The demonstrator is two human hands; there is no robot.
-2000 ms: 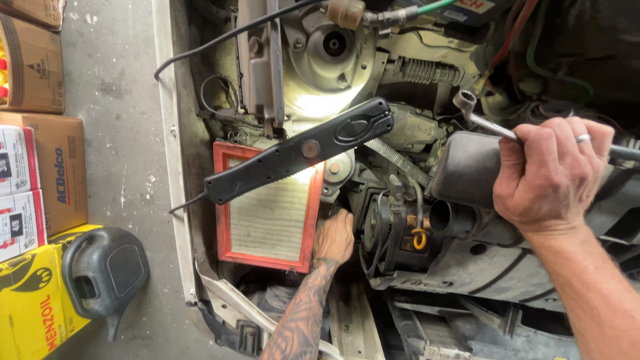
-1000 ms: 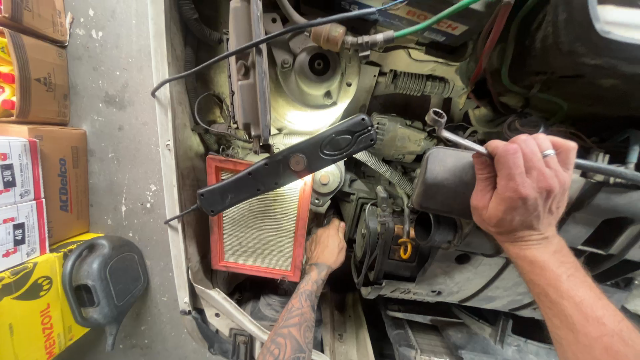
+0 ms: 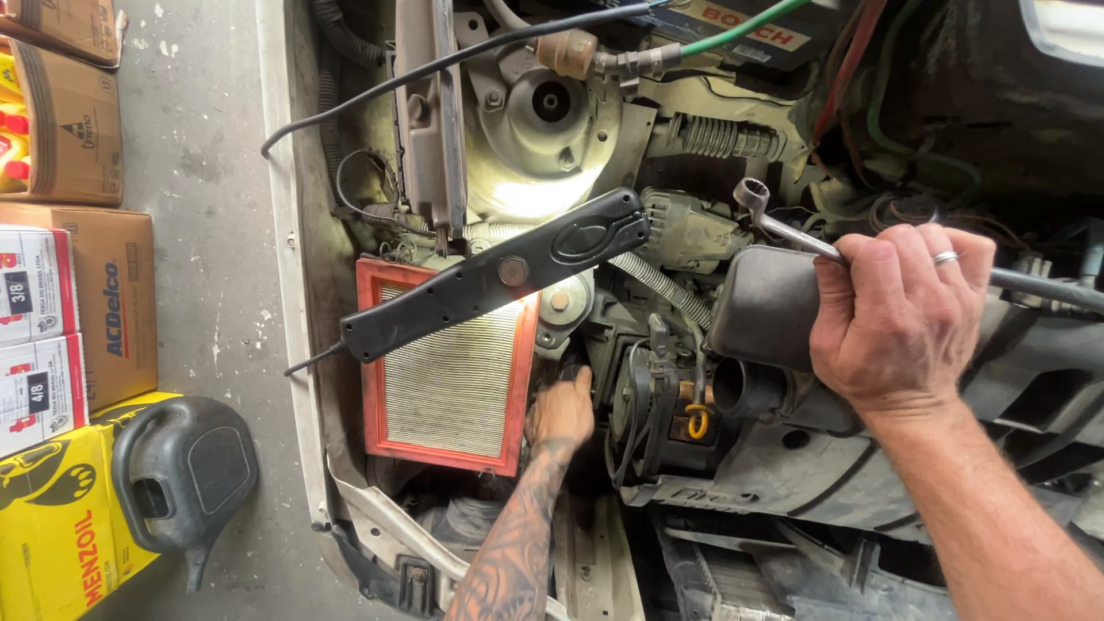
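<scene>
My right hand is closed around the shank of a steel ring-end wrench, whose ring end points up and left, and rests over a black plastic engine cover part. My left hand, on a tattooed forearm, reaches down between the air filter and the engine; its fingertips are partly hidden beside a dark part. The red-framed pleated air filter lies beside it. Across the filter lies a black work light, lit on its underside. A yellow dipstick ring stands right of my left hand.
The car's pale fender edge runs down the left. Beyond it are cardboard boxes, a yellow box and a dark plastic jug on the floor. A black cable crosses the bay; a battery sits at the top.
Both hands stay in much the same places, the right one on the wrench and the left one low by the engine. The view shifts slightly.
</scene>
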